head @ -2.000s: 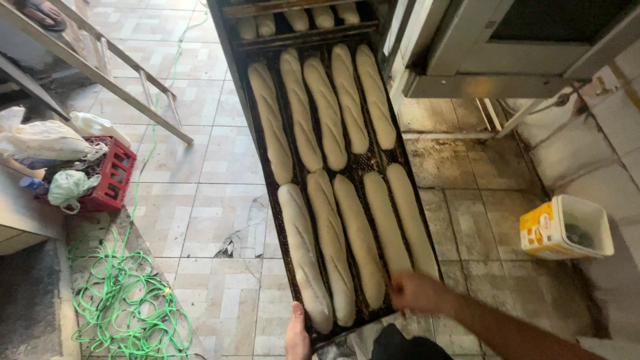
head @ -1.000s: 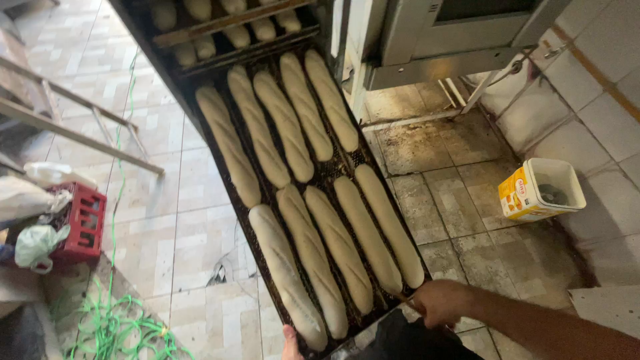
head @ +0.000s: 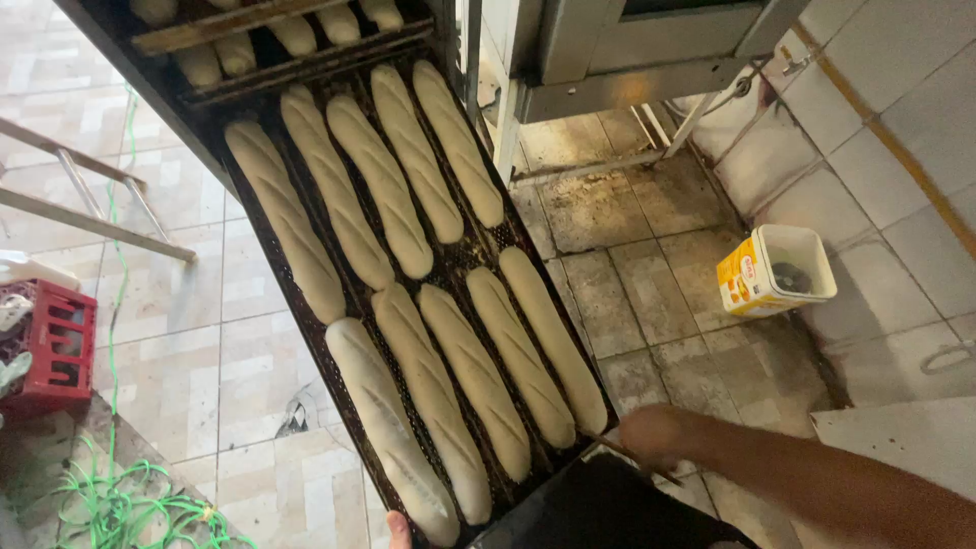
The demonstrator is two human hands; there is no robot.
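Observation:
A dark perforated baking tray [head: 351, 450] slants out of a rack, with two rows of long raw dough loaves on it. Most loaves bear slash marks; the rightmost one of the near row [head: 553, 339] shows no clear cuts. My right hand [head: 656, 438] is closed around a thin stick-like tool [head: 610, 444], its tip at the lower end of that loaf, by the tray's near right corner. Of my left hand [head: 398, 528] only a fingertip shows, at the tray's near left edge; the rest is out of frame.
More dough loaves [head: 293, 34] lie on a higher rack level. A metal oven [head: 633, 91] stands at upper right, a white and yellow plastic bucket [head: 778, 271] by the tiled wall. At left are a ladder [head: 99, 221], a red crate [head: 61, 343] and a tangled green cord [head: 145, 503].
My right hand has moved from the lower ends of the near row's loaves to the tray's near right corner. The slashes on the near row's second loaf from the right show now. The view has shifted.

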